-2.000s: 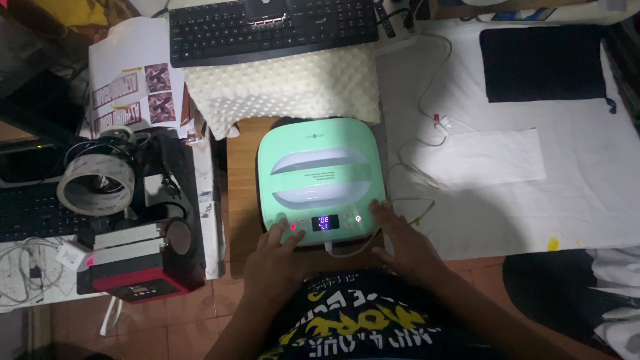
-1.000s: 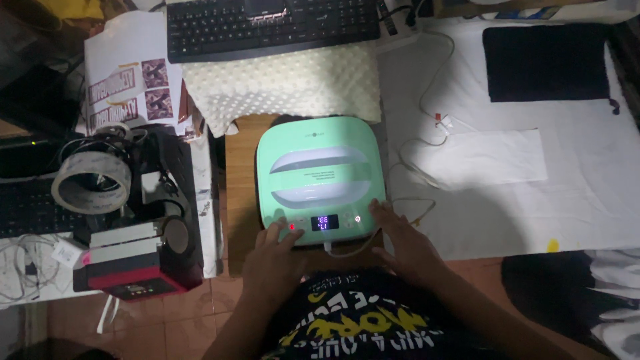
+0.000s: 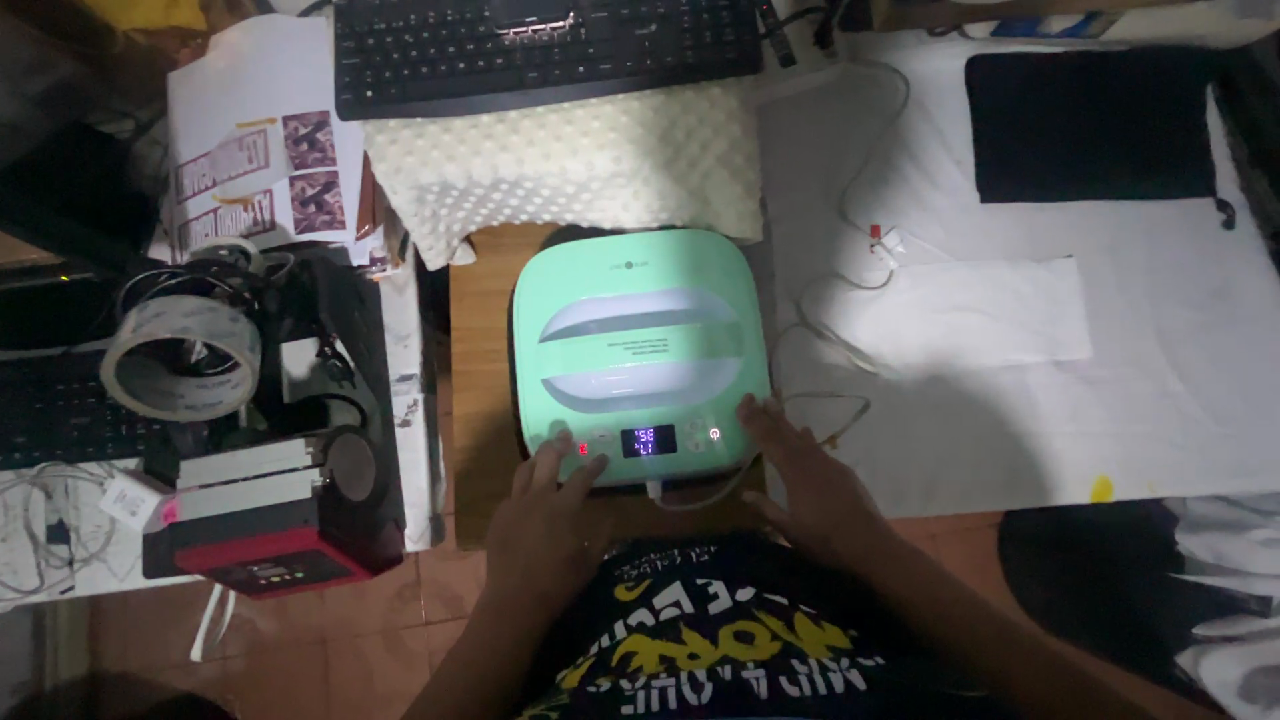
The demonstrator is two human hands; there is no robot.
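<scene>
A mint-green portable heat press (image 3: 640, 340) lies on a wooden board (image 3: 480, 370), its lit display and buttons along the edge nearest me. The fingers of my left hand (image 3: 550, 510) rest on the press's near left corner, beside a red-lit button. At the near right corner, beside the lit power button, my right hand (image 3: 810, 480) touches the press with its fingertips, fingers apart. Neither hand grips anything. A pale cable (image 3: 700, 503) runs from the near edge of the press toward the right, partly behind my right hand.
Beyond the press lie a cream dotted cloth (image 3: 570, 160) and a black keyboard (image 3: 550, 60). Left are printed sheets (image 3: 250, 130), a tape roll (image 3: 180, 360) and a red-and-black device (image 3: 270, 550). A white-covered table (image 3: 1000, 430) at right holds a black cloth item (image 3: 1090, 125) and a thin cable.
The reading on the press's display has changed. Both hands stay at the near corners of the press.
</scene>
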